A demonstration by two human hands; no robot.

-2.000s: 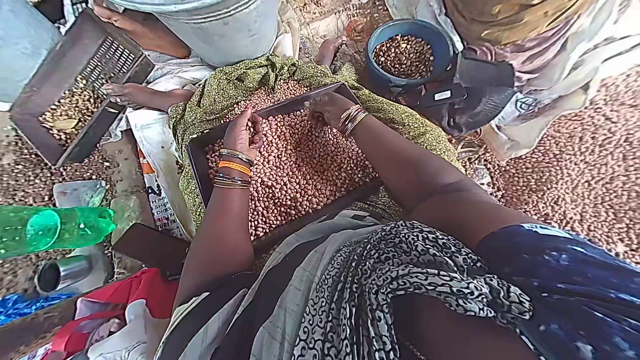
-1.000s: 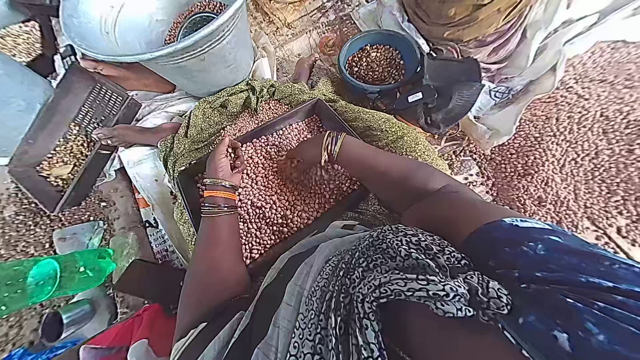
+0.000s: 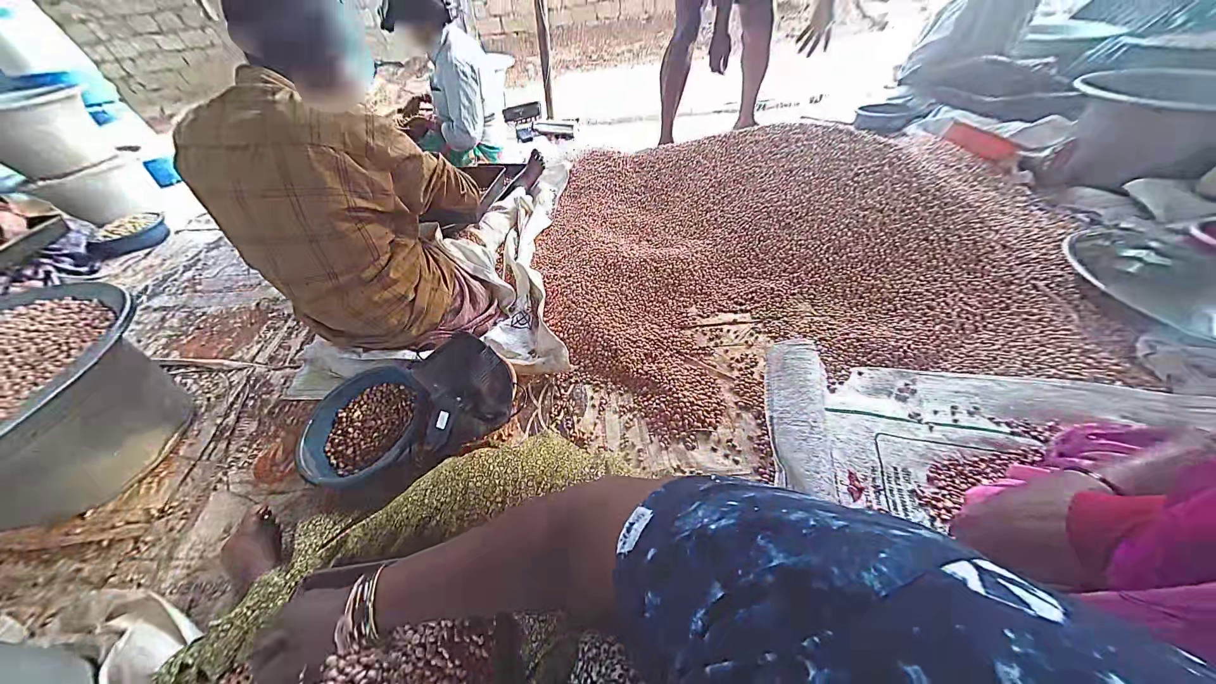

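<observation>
My right hand point(image 3: 302, 629), with bangles at the wrist, is low at the left, over reddish-brown nuts point(image 3: 418, 655) in a dark tray whose edge partly shows. Its fingers are blurred and cut off by the frame, so what they hold cannot be told. A yellow-green patterned cloth point(image 3: 475, 484) lies around the tray. Beyond it stands a blue bowl point(image 3: 313, 446) of darker nuts, with a black container point(image 3: 465, 389) against its right side. My left hand is out of the frame.
A large heap of nuts point(image 3: 817, 237) spreads ahead and right. A person in a brown checked shirt point(image 3: 323, 209) sits ahead left; another in pink point(image 3: 1149, 532) is close at right. A metal tub point(image 3: 95, 427) stands left, a woven sack point(image 3: 883, 446) right. Someone's legs point(image 3: 684, 66) show beyond the heap.
The view has swung up and to the right. My left hand, over the nuts in the tray in both earlier frames, is out of view. My right hand remains low by the tray.
</observation>
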